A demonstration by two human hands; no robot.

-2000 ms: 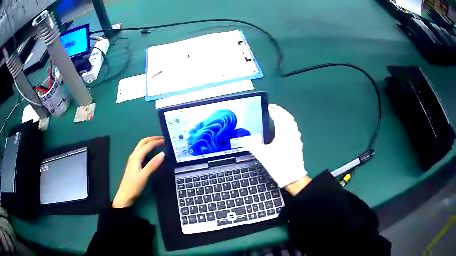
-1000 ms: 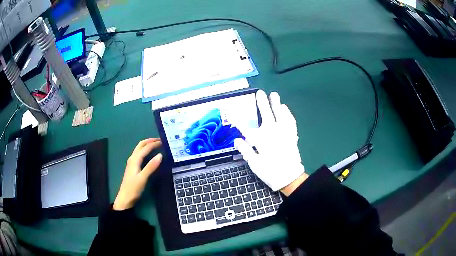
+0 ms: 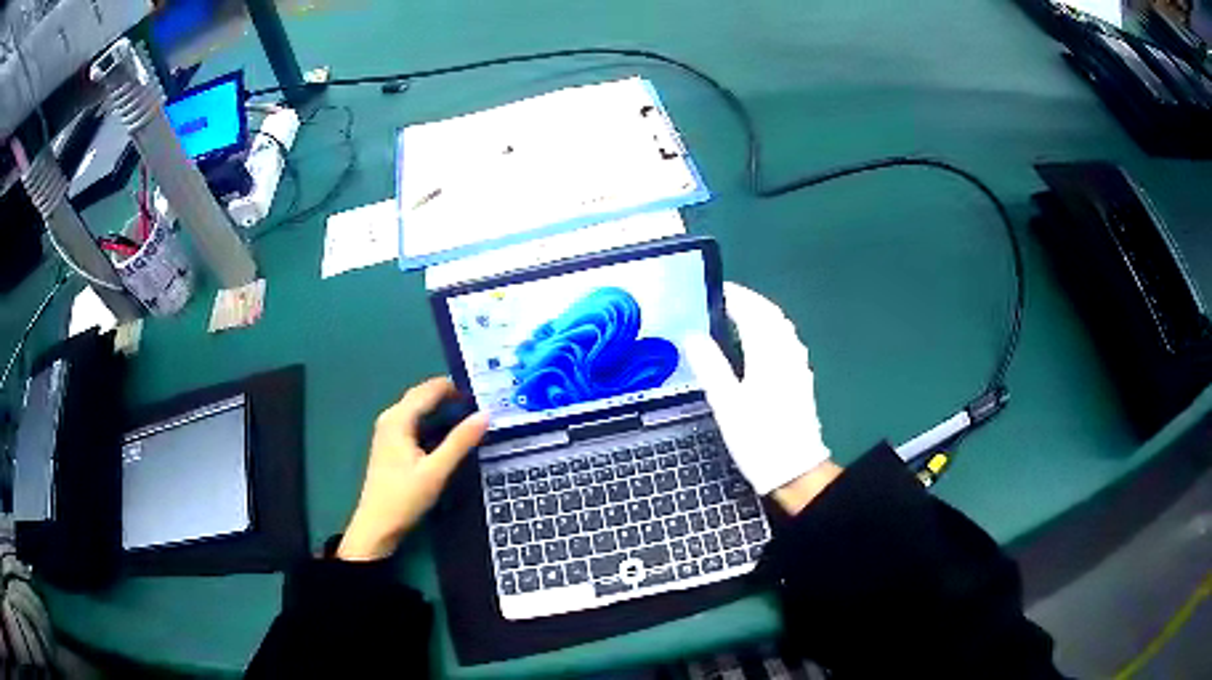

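An open mini laptop (image 3: 625, 511) lies on a black foam mat (image 3: 468, 598) in front of me, its touchscreen (image 3: 585, 339) lit with a blue desktop. My left hand (image 3: 415, 465), bare, is at the screen's lower left edge, thumb at the bezel and fingers curled beside it. My right hand (image 3: 771, 392), in a white glove, is at the screen's right edge, thumb over the front and fingers partly hidden behind. Both hands hold the screen's sides.
A clipboard with forms (image 3: 545, 173) lies behind the laptop. A closed laptop (image 3: 186, 472) is at left, a dark stack (image 3: 1130, 266) at right. A black cable (image 3: 1004, 213) curves to a white adapter lead (image 3: 937, 436). A pen cup (image 3: 153, 272) and small monitor (image 3: 209, 120) are back left.
My gloved right hand has moved off the front of the screen to its right edge. My left hand has moved in against the left edge. A small window seen on the screen earlier is gone.
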